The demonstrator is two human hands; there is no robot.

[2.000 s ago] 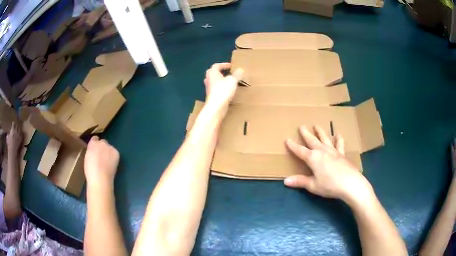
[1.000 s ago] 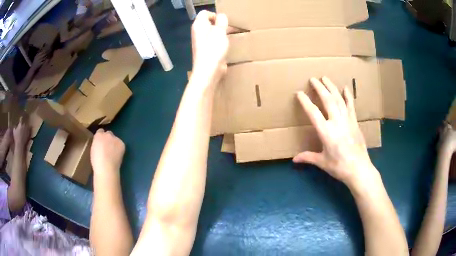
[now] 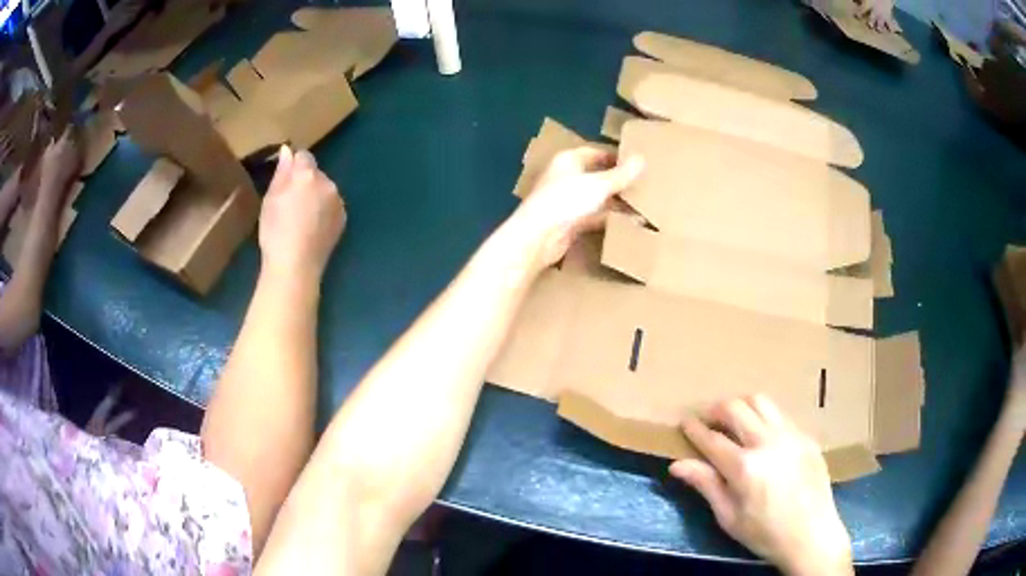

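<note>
A brown box blank point(image 3: 720, 326) with two dark slots lies in front of me, its lid panel point(image 3: 743, 203) toward the far side. At least one more blank shows beneath and behind it. My left hand point(image 3: 579, 197) grips the blank's left edge near the lid crease, fingers partly hidden under the cardboard. My right hand point(image 3: 765, 478) is at the near edge, fingers curled on the front wall point(image 3: 630, 431), which is tilted up a little.
To the left, another person's hand point(image 3: 302, 208) is beside a partly folded mailer box point(image 3: 214, 231), with an unfolded blank point(image 3: 298, 84) behind it. A white post point(image 3: 444, 39) stands at the back. Another person's arm point(image 3: 990, 484) is at the right edge.
The view has shifted. The lid panel and tuck flap now show whole, with another blank behind. The front wall has tilted up, and my right hand has moved from the base to it.
</note>
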